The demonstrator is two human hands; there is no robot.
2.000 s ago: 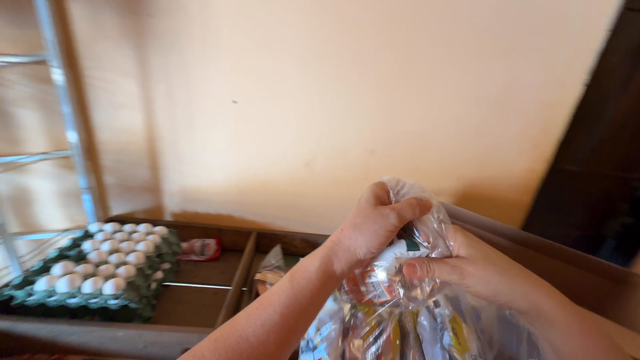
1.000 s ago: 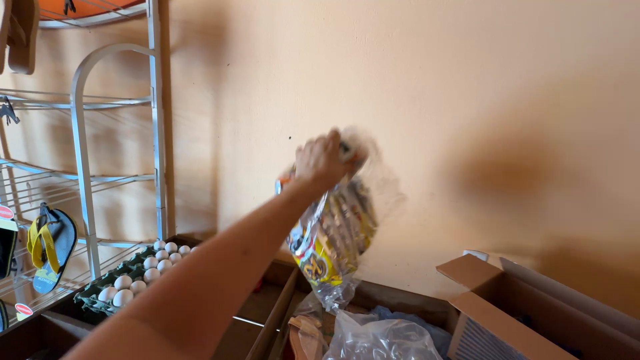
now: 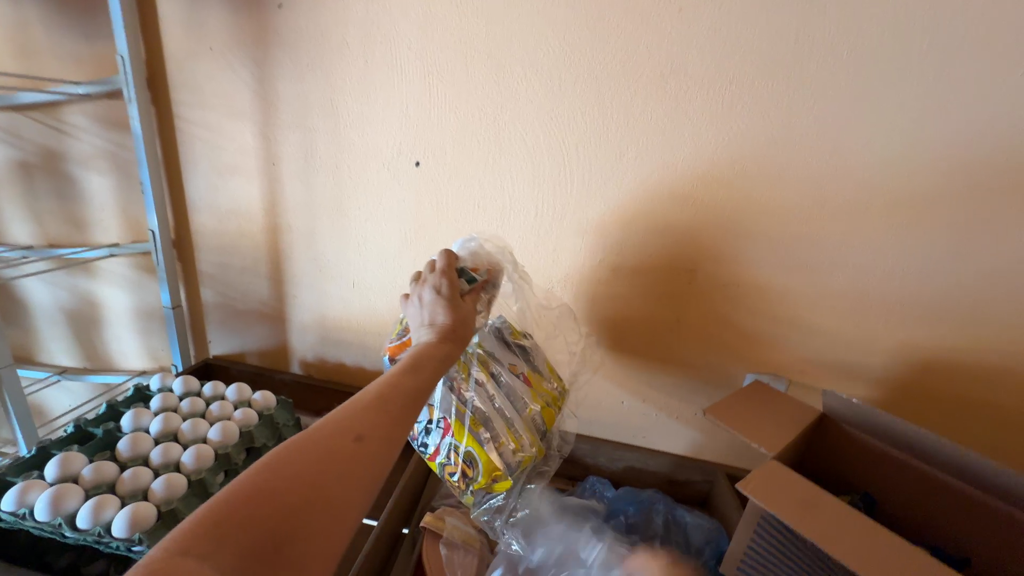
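My left hand (image 3: 442, 308) grips the gathered neck of a clear plastic bag and holds it up in front of the wall. The bag of colourful snack packets (image 3: 492, 408), mostly yellow and silver, hangs from it over a wooden compartment. At the bottom edge, a blurred bit of my right hand (image 3: 660, 562) shows beside crumpled clear plastic (image 3: 560, 536); its fingers cannot be made out.
White eggs (image 3: 166, 426) sit in a green egg tray (image 3: 88, 440) at left, near a metal rack (image 3: 152, 192). Blue plastic bags (image 3: 652, 512) lie in the wooden compartment (image 3: 648, 464). An open cardboard box (image 3: 832, 512) stands at right.
Two seconds ago both hands were at the bag's neck; now only my left hand holds it, and my right hand is low at the bottom edge.
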